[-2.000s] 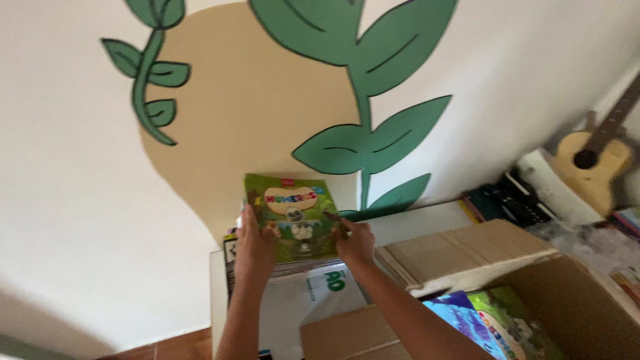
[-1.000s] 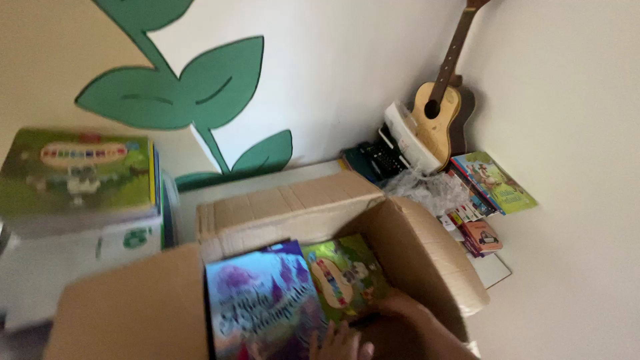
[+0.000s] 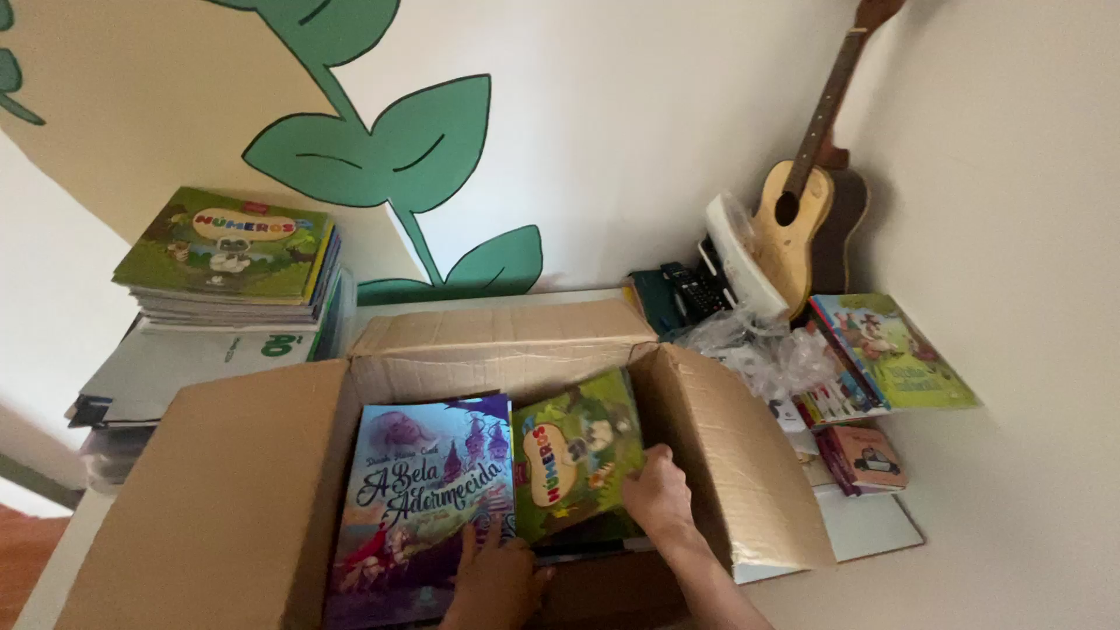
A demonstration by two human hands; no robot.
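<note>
An open cardboard box (image 3: 236, 490) holds two children's books side by side. On the left lies a blue and purple book (image 3: 420, 490); my left hand (image 3: 499, 577) rests on its lower right part, fingers spread. The green numbers book (image 3: 577, 455) lies tilted to its right. My right hand (image 3: 661, 494) grips this book by its right edge, the thumb side uppermost. Other books show partly beneath both. At the back left, a similar green book (image 3: 232, 245) tops a stack of thin books.
The stack sits on a grey package (image 3: 210, 359). Behind the box's right flap (image 3: 752, 464) are crumpled clear plastic (image 3: 744, 341), a black telephone (image 3: 696, 289), a white tray-like object (image 3: 744, 254) and a small guitar (image 3: 792, 227) against the wall. More books (image 3: 901, 350) lie at the right.
Both hands have left the book stack at the left, where they held the green book two seconds ago, and are now inside the box. The view has swung right.
</note>
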